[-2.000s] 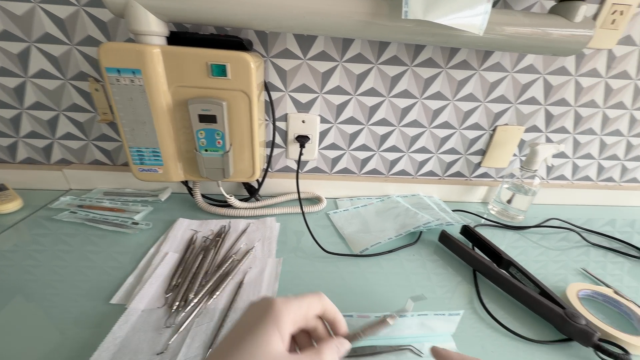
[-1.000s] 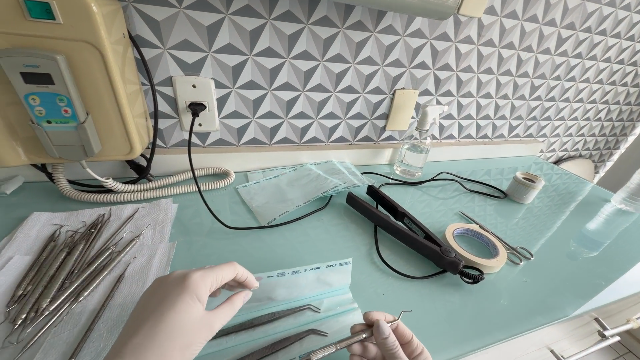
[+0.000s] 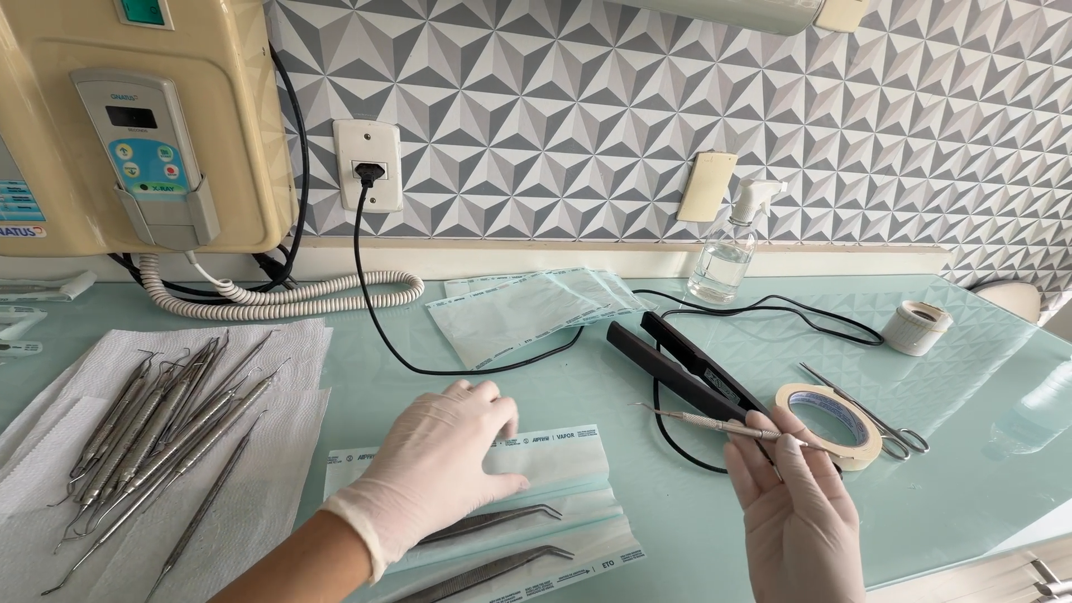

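Observation:
My gloved left hand [image 3: 440, 477] hovers over a sterilization pouch [image 3: 553, 456], fingers apart and holding nothing visible. Two angled metal tweezers, an upper one [image 3: 502, 519] and a lower one [image 3: 494, 574], lie on the pouch material, their rear ends hidden by my left arm or the frame's edge. Between the thumb and fingers of my gloved right hand [image 3: 800, 511] is a slender double-ended metal dental instrument [image 3: 708, 422], its hooked tip pointing left. At the left, several metal dental instruments [image 3: 159, 419] lie on white paper towels [image 3: 280, 452].
Behind my right hand lie a black hair straightener [image 3: 678, 373], a masking tape roll [image 3: 783, 398] and scissors [image 3: 871, 419]. More pouches [image 3: 536, 310], a spray bottle [image 3: 722, 264] and a small white roll [image 3: 917, 327] stand or lie farther back. A black cord [image 3: 377, 331] crosses the glass-topped counter.
My right hand has lifted the dental instrument from low over the pouch to beside the straightener. My left hand has moved onto the pouch's upper part. The view has shifted right since the oldest frame.

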